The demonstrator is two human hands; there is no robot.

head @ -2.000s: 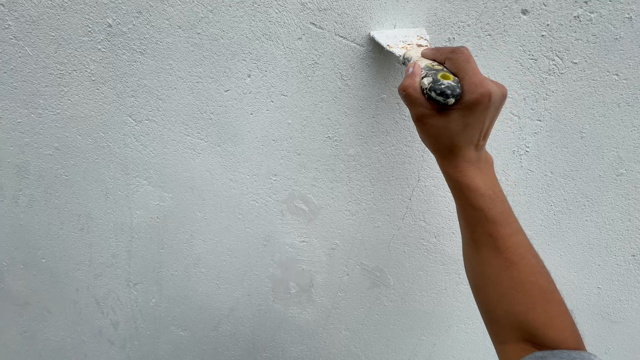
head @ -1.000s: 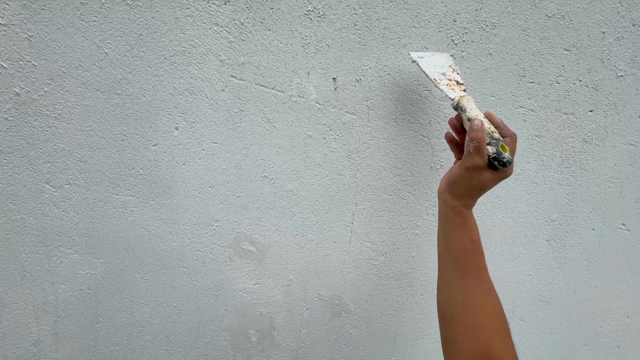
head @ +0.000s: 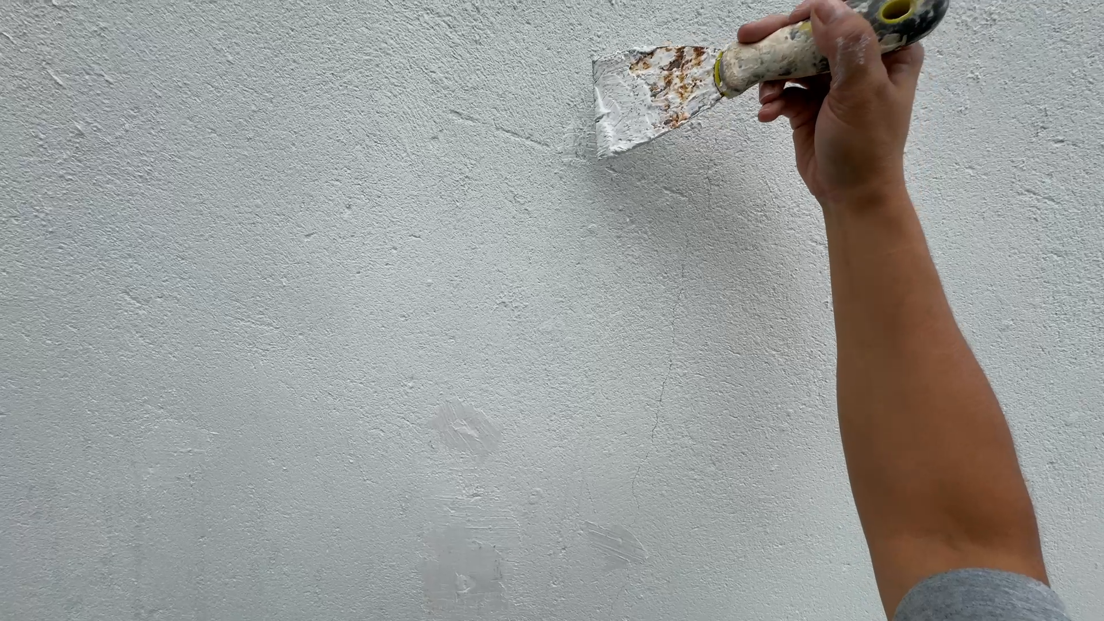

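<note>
My right hand (head: 849, 103) is closed around the paint-spattered handle of a putty knife (head: 660, 95) at the upper right, thumb along the handle. The knife lies nearly level, its blade pointing left. White filler and rust-brown marks cover the blade, and its left edge rests at the rough white wall (head: 302, 345). A small damp-looking smear (head: 580, 142) shows on the wall just left of the blade edge. My left hand is out of view.
Lower on the wall are several smooth grey filler patches, one near the middle (head: 467, 429), one under it (head: 463, 569) and one to the right (head: 615, 543). A thin crack (head: 662, 397) runs down below the knife. A shallow scratch (head: 500, 129) lies left of the blade.
One second ago the knife was tilted with its blade up and to the left; now it lies closer to level, its blade edge at the wall. The view has shifted.
</note>
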